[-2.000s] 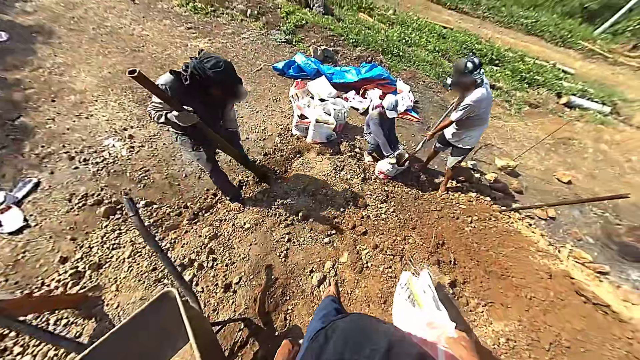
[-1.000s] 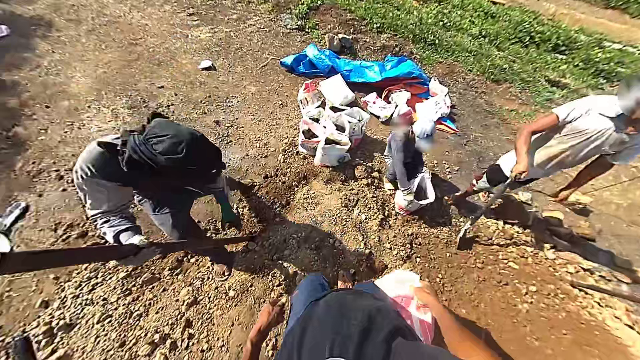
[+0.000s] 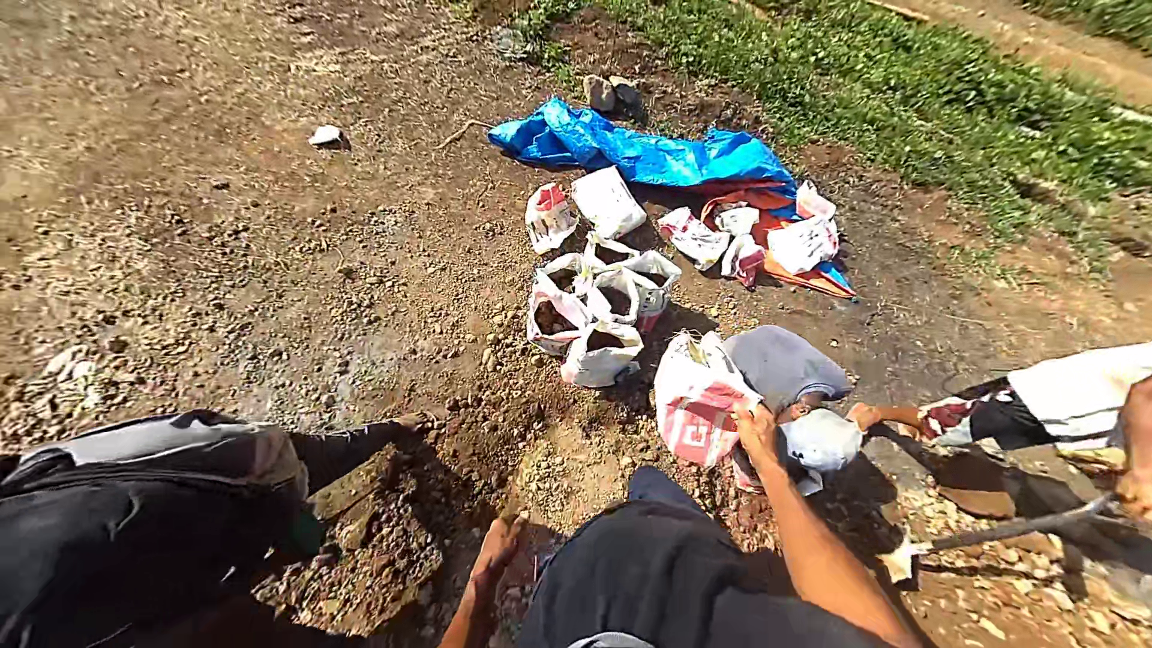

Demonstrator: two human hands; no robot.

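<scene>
My right hand (image 3: 756,430) grips the edge of a white woven plastic sack with red print (image 3: 697,405), held out beside a crouching person in a grey shirt and pale cap. My left hand (image 3: 499,542) hangs low over the stony ground, holding nothing, its fingers slightly apart. Beyond the hands stands a cluster of similar sacks (image 3: 601,355), their tops open on dark soil. Farther back, folded or crumpled sacks (image 3: 801,243) lie by a blue and orange tarpaulin (image 3: 648,155). What my sack contains is hidden.
At the left a person in dark clothes (image 3: 117,540) bends close over a mound of soil and gravel (image 3: 396,531). On the right, a person in a white shirt (image 3: 1084,396) holds a long-handled tool (image 3: 1017,531) over loose stones. Rocks (image 3: 600,93) lie behind the tarpaulin.
My right hand has carried the sack forward from beside my body toward the crouching person. The person on the left has bent lower. The view has moved closer to the standing sacks.
</scene>
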